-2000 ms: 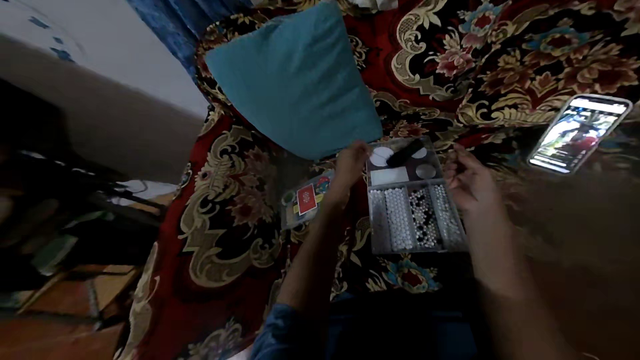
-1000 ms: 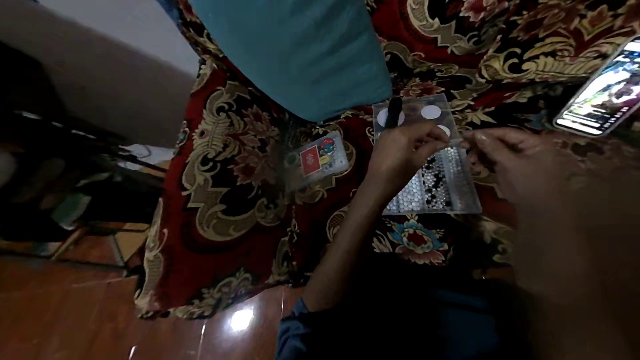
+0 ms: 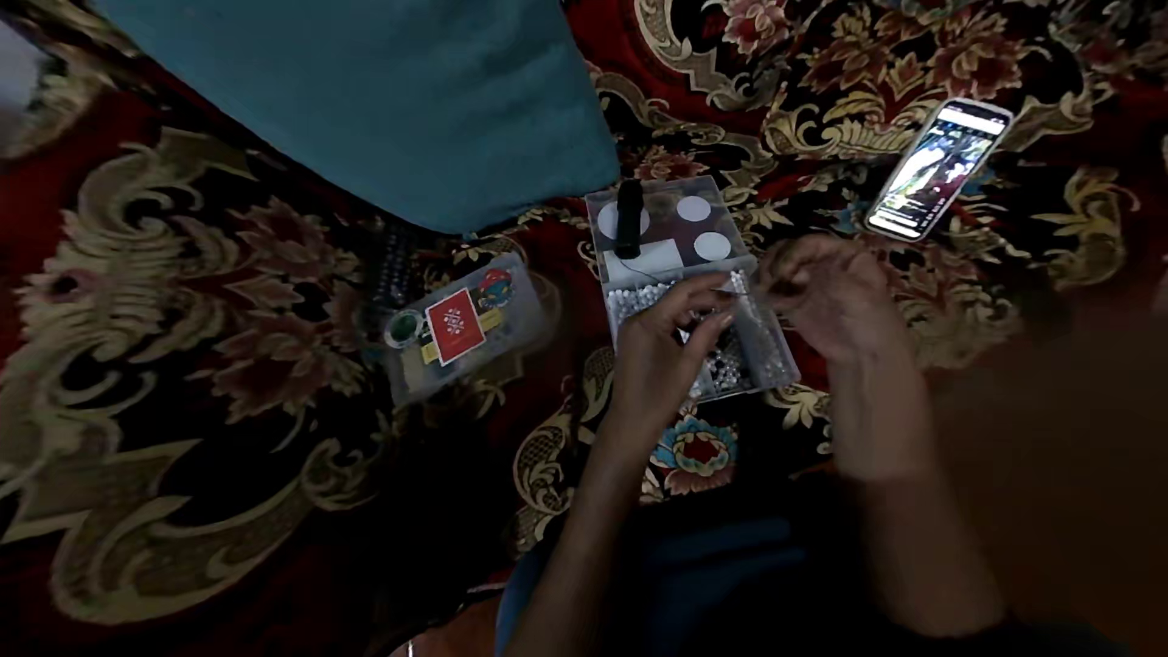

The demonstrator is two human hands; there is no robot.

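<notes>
Above a clear plastic bead box (image 3: 776, 360) with its lid open, my left hand (image 3: 671, 338) pinches a thin dark strand near a few small white beads (image 3: 737, 281). My right hand (image 3: 826, 283) is close on the right, fingers bent together and blurred; whether it grips the strand cannot be told. White beads (image 3: 634, 299) and a mix of darker and clear beads (image 3: 725, 365) fill compartments of the box, partly hidden by my left hand. On the lid lie a black cylindrical object (image 3: 629, 219) and white round pieces (image 3: 693, 209).
A clear plastic case (image 3: 511, 351) with a red card (image 3: 454, 326) and a small round container (image 3: 403, 328) lies at the left. Behind stands a teal cushion (image 3: 401, 109). A lit smartphone (image 3: 940, 169) rests at the right on the floral fabric (image 3: 265, 365).
Two seconds ago my hands were apart at the box's sides; now they are close together over it, with a strand and white beads visible between them. The view has shifted.
</notes>
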